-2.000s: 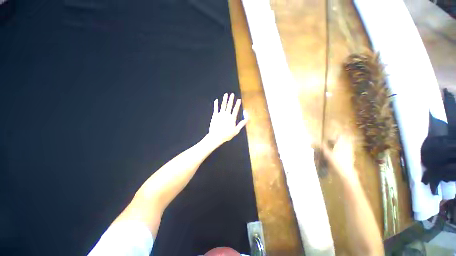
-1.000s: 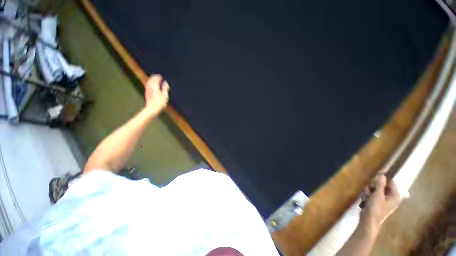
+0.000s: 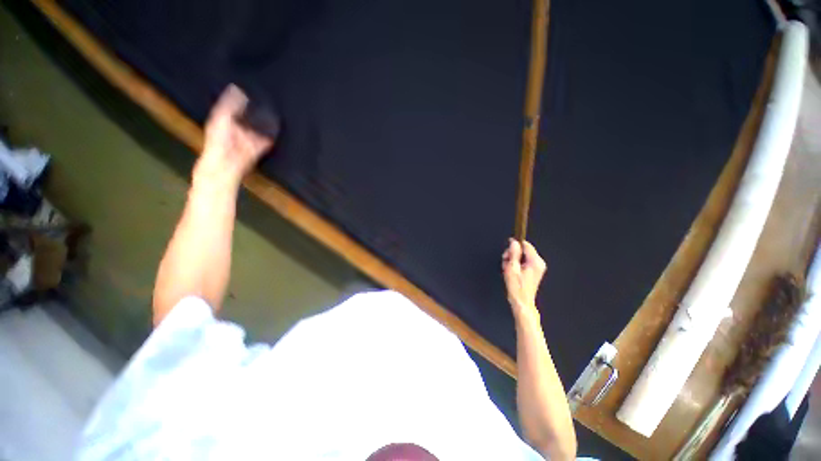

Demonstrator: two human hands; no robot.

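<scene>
The black fabric (image 3: 405,144) covers most of the table. My left hand (image 3: 232,140) is at its near left edge, a little blurred, with a bunch of the dark cloth between the fingers. My right hand (image 3: 523,270) holds the near end of a long brown wooden stick (image 3: 531,126), which extends away over the fabric past the top of the picture. A silver plate with a raised handle (image 3: 594,378) sits at the fabric's near right corner.
A long white roll (image 3: 729,252) lies on the bare wood at the right. Beyond it are a brown feather duster (image 3: 765,333) and a second pale roll (image 3: 783,369). The wooden table edge (image 3: 333,236) curves along my body. Scraps (image 3: 27,234) stand beyond the green floor (image 3: 108,180) at the left.
The stick is now in my right hand, which has moved left from the white roll to over the fabric. My left hand has moved slightly left and now grips cloth.
</scene>
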